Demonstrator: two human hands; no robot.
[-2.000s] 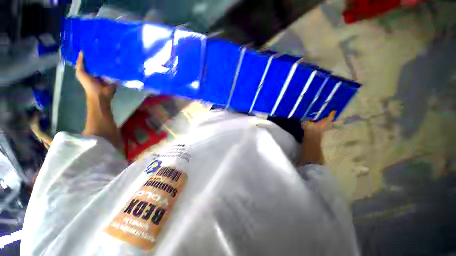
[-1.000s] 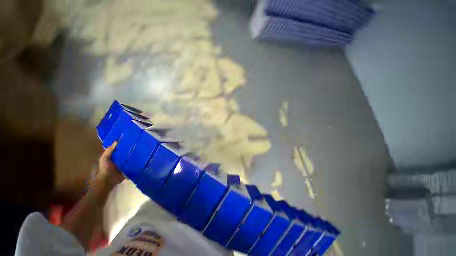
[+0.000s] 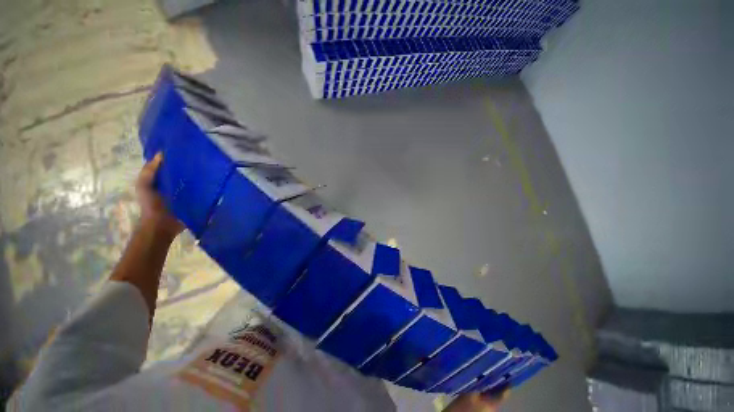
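Observation:
A long row of blue-and-white boxes (image 3: 294, 253) runs diagonally in front of me, from upper left to lower right, bowing in the middle. The blue broad faces are towards me; flaps or white sides show along its upper edge. My left hand (image 3: 157, 201) presses on the row's upper left end, fingers partly hidden behind it. My right hand (image 3: 480, 400) is under the lower right end, mostly hidden and cut off by the bottom edge. The row is held in the air between both hands.
A large stack of blue-and-white boxes (image 3: 418, 68) stands on the grey floor (image 3: 402, 161) at the top, near a pale wall (image 3: 644, 161). A yellow line (image 3: 515, 153) runs along the floor. A grey-white stack of unclear items (image 3: 668, 378) is at lower right. Worn floor patches lie at left.
The stack of boxes now shows larger and nearer at the top. The row is still held, and its left end sits higher in view. My right hand has come partly into view at the bottom.

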